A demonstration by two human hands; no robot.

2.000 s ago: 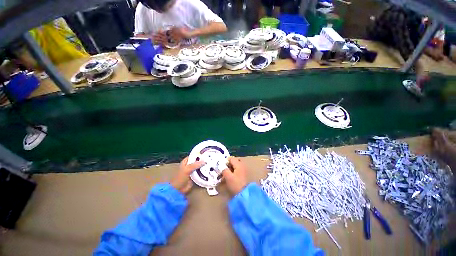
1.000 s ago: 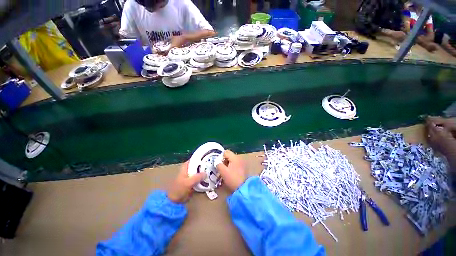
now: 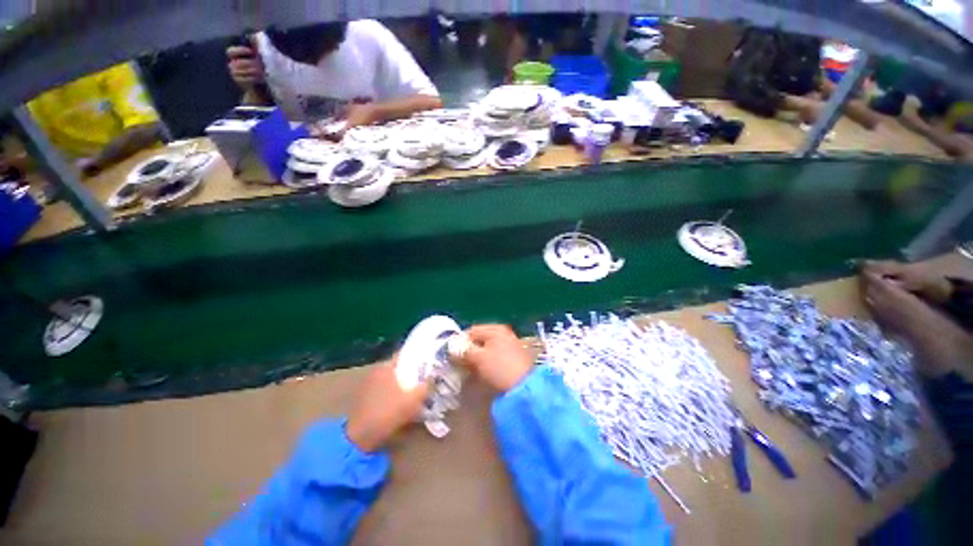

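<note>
A round white housing (image 3: 426, 349) is held tilted over the tan bench, near the belt's edge. My left hand (image 3: 386, 404) grips its left and lower rim. My right hand (image 3: 497, 356) is at its upper right, with the fingertips pinched on a small white part (image 3: 460, 344); the fingers hide much of it. A heap of white strips (image 3: 640, 389) lies to the right of my right hand. Both hands are bare below blue sleeves.
Blue-handled cutters (image 3: 760, 452) lie between the white strips and a blue-grey heap (image 3: 838, 373). The green belt (image 3: 320, 283) carries spaced discs (image 3: 581, 257). Another person's hands (image 3: 896, 299) are at far right. Stacked housings (image 3: 427, 146) and a person in white (image 3: 352, 80) are opposite.
The housing has gone from nearly flat to steeply tilted between my hands. My right fingertips have moved from its face to its upper edge. The view has shifted; the person opposite has raised a hand.
</note>
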